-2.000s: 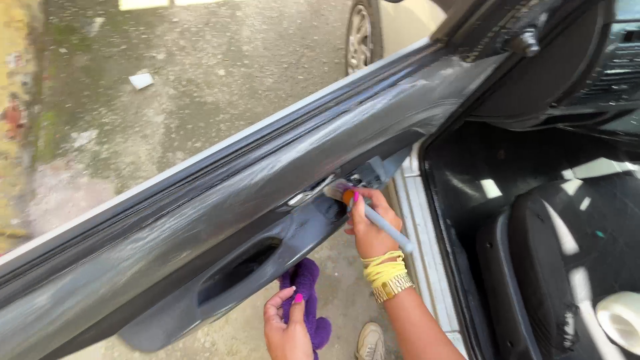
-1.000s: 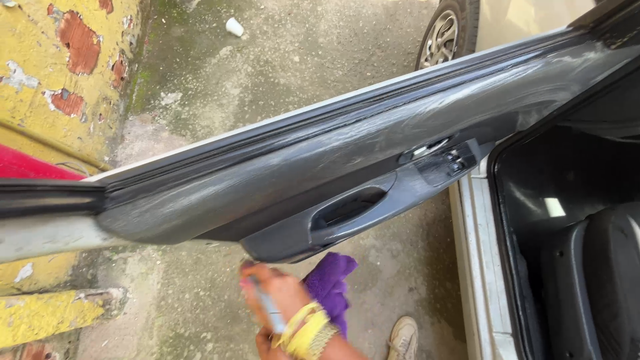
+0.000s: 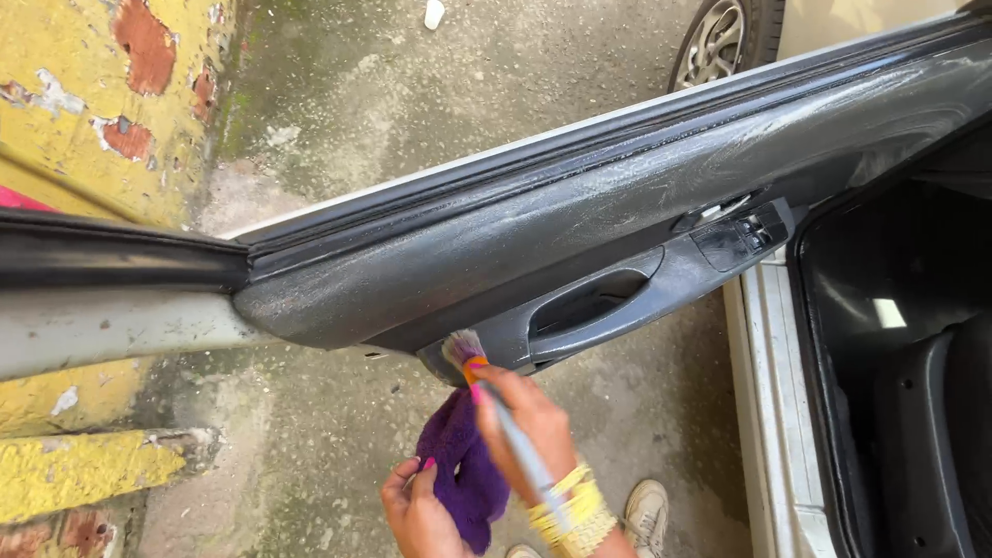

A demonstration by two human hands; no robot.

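My right hand (image 3: 527, 426) grips a detailing brush (image 3: 511, 434) with a grey handle and an orange collar. Its pale bristles touch the rear end of the armrest (image 3: 496, 333) on a car's dark grey inner door panel (image 3: 434, 263). Lower and to the left, my left hand (image 3: 422, 508) pinches a purple microfiber cloth (image 3: 465, 480) that hangs below the armrest. Farther along the armrest are the pull recess (image 3: 593, 302), the window switches (image 3: 752, 232) and the inner door handle (image 3: 725, 209). Whitish streaks mark the upper panel.
A peeling yellow wall (image 3: 70, 85) stands at the left. The silver door sill (image 3: 775, 403) and a black seat (image 3: 918, 434) are at the right. Beyond the door is another car's wheel (image 3: 713, 46). My shoe (image 3: 646, 515) rests on the concrete ground (image 3: 325, 434).
The view has shifted toward the door's rear end. The brush was by the window switches two seconds ago, dropped below the armrest, and is now on the armrest's rear end.
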